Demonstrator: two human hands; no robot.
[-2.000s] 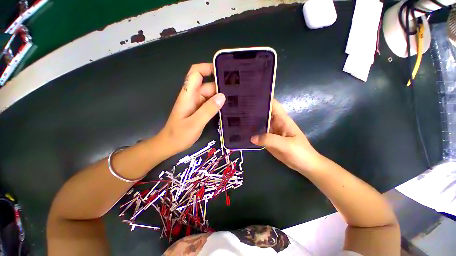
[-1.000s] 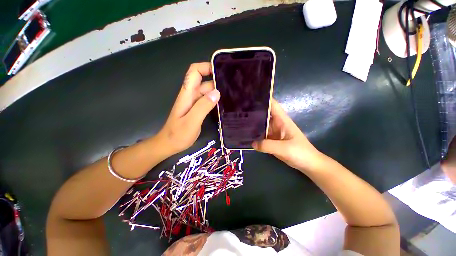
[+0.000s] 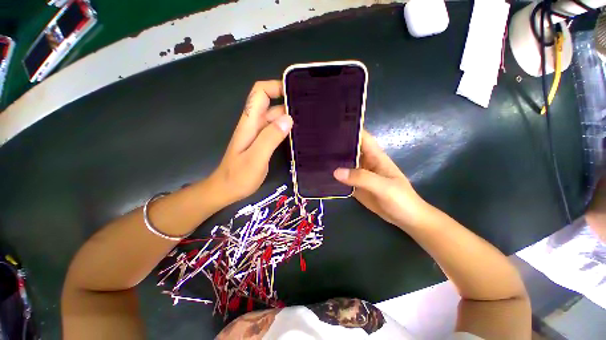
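Observation:
A smartphone [image 3: 325, 126] with a dark screen and a pale case is held upright in the middle of the view, above the dark bench. My left hand [image 3: 256, 143] grips its left edge, thumb on the side and fingers behind. My right hand [image 3: 380, 179] holds its lower right edge, with the thumb over the lower screen. A loose pile of thin white and red trim strips [image 3: 249, 252] lies on the bench below the phone, near my body.
Handsets [image 3: 60, 36] lie on the green belt [image 3: 139, 16] behind a chipped cream rail [image 3: 199, 45]. A white case [image 3: 426, 17], white paper strips [image 3: 484, 50] and a white ring [image 3: 531, 40] with cables are upper right. Part of another person's skin [image 3: 597, 216] shows at the right edge.
The handsets on the belt have moved right and up. The phone screen has changed and gone plainer. My right thumb has moved up slightly on the screen. Another person's skin has appeared at the right edge.

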